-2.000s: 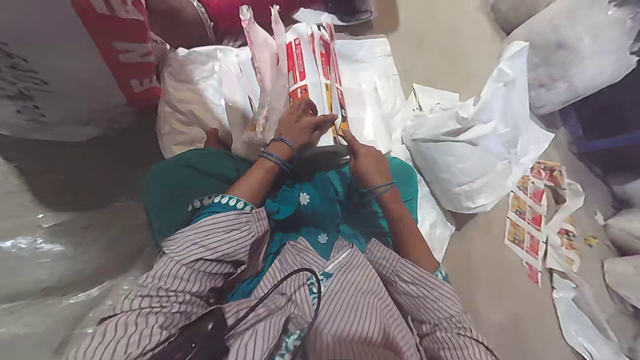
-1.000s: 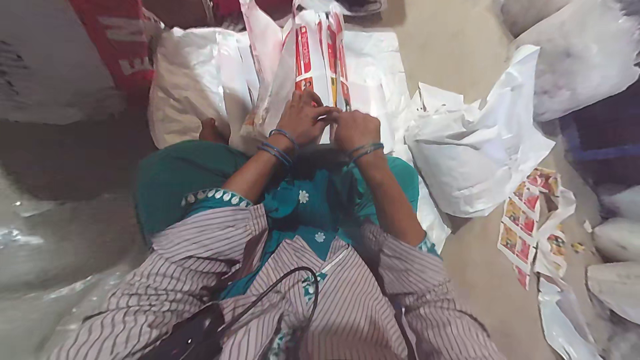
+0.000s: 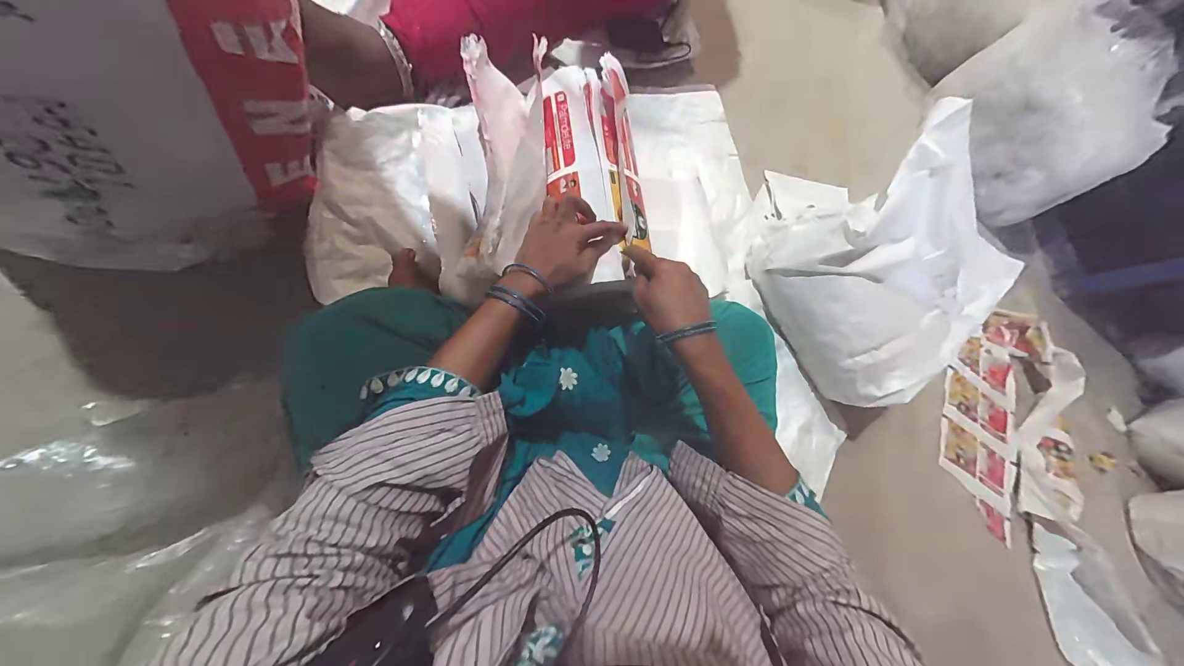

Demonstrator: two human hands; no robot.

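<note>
Printed red, white and yellow film sheets [image 3: 567,139] lie in strips just beyond my lap, over a white woven sack [image 3: 689,157]. My left hand [image 3: 561,242] rests on the printed film, its fingers spread and pointing toward the right. My right hand [image 3: 668,289] is closed at the near end of the right strip [image 3: 632,185], its thumb and index finger pinching the edge. The two hands are close but apart. A crumpled whitish film piece [image 3: 507,157] stands up left of the strips.
A bulging white bag [image 3: 860,296] stands to the right. Printed sheet scraps [image 3: 980,407] lie on the floor beyond it. At upper left is a large white and red sack [image 3: 250,102]. Part of another person [image 3: 356,51] shows at the top. Filled pale bags [image 3: 1064,102] stand at upper right.
My hands were together at the strips one second ago; now they are apart, with the left hand's fingers spread out more. The printed strips show a wider gap between them.
</note>
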